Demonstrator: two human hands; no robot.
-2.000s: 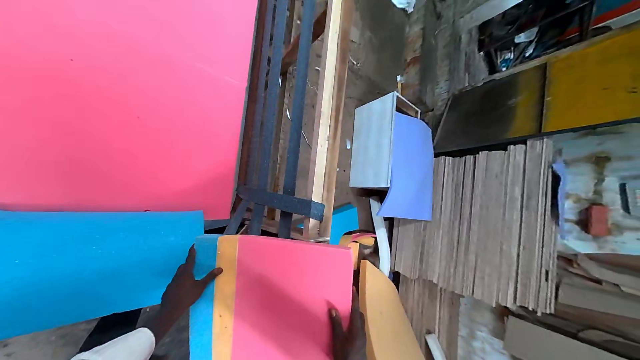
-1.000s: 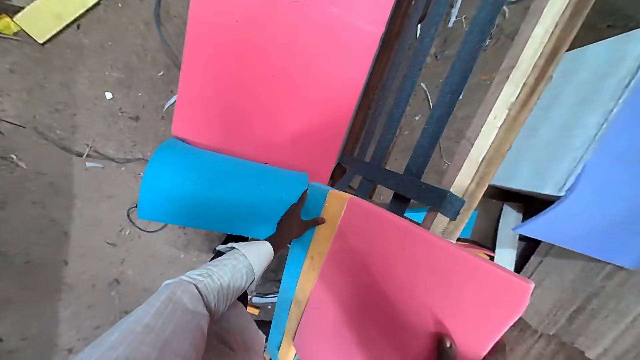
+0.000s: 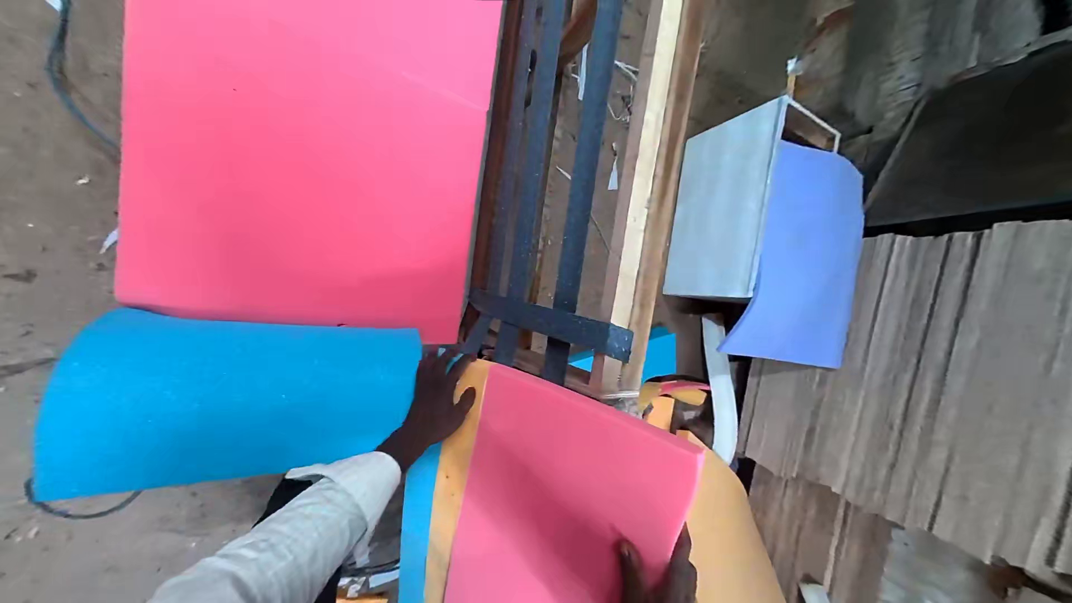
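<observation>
My left hand (image 3: 435,406), below a light sleeve, lies with spread fingers on the orange strip (image 3: 456,469) and blue edge of layered foam sheets. The pink foam sheet (image 3: 569,477) is the top layer beside that strip. At its right edge, my right hand (image 3: 657,574) has fingertips on the pink surface, partly cut off by the frame's bottom. A blue foam sheet (image 3: 226,394) curves away to the left, its right end by my left hand. Above it lies a large flat pink foam sheet (image 3: 301,167). An orange sheet (image 3: 729,528) bends down at the right.
A wooden frame (image 3: 641,201) with dark webbing straps (image 3: 586,159) runs up the middle. At the right stand a pale box (image 3: 724,209) with a purple sheet (image 3: 804,251) against it, and a stack of brown boards (image 3: 913,368). A cable (image 3: 59,75) lies on the ground.
The view has shifted and turned between frames. Both hands stay on the layered foam; my left hand remains near the blue and orange edge.
</observation>
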